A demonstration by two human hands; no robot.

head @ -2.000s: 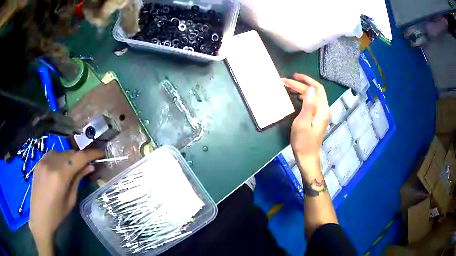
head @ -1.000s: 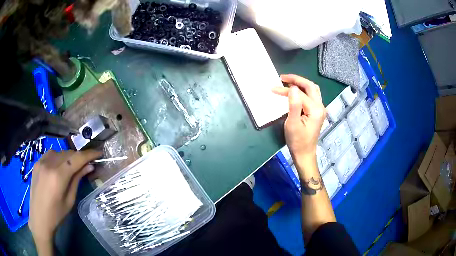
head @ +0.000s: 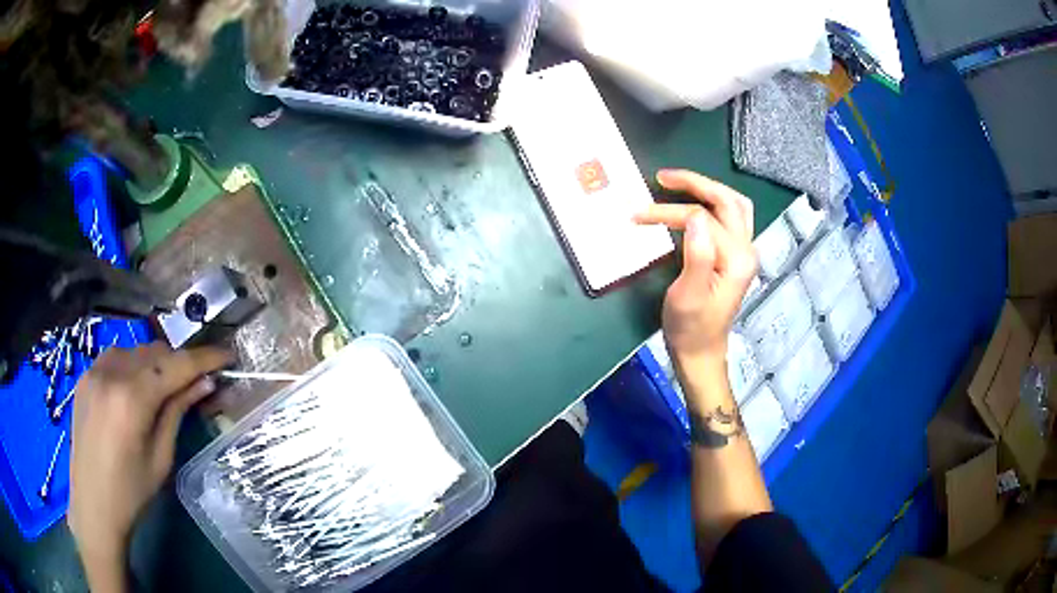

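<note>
My left hand [head: 128,429] holds a thin white rod [head: 264,375] between thumb and fingers, just below the silver fixture block [head: 206,306]. The rod's free end points right, toward the tub of rods. The block sits on the brown base plate [head: 267,359] and has a round dark hole. My right hand [head: 709,261] is over the right edge of a smartphone [head: 593,174], fingers apart and holding nothing. The phone screen is white with a small orange mark. The clear tub of white rods [head: 348,469] is at the near edge.
A tub of black rings [head: 394,70] is at the back, beside a white plastic bag [head: 695,46] and a grey cloth [head: 784,133]. A blue tray [head: 29,446] with finished pieces is at left. The dark press head overhangs the left side. A blue crate [head: 779,454] of white packs is at right.
The phone screen has gone from plain white to showing an orange mark. My right hand has moved slightly left over the phone. My left hand stays near the block with the rod.
</note>
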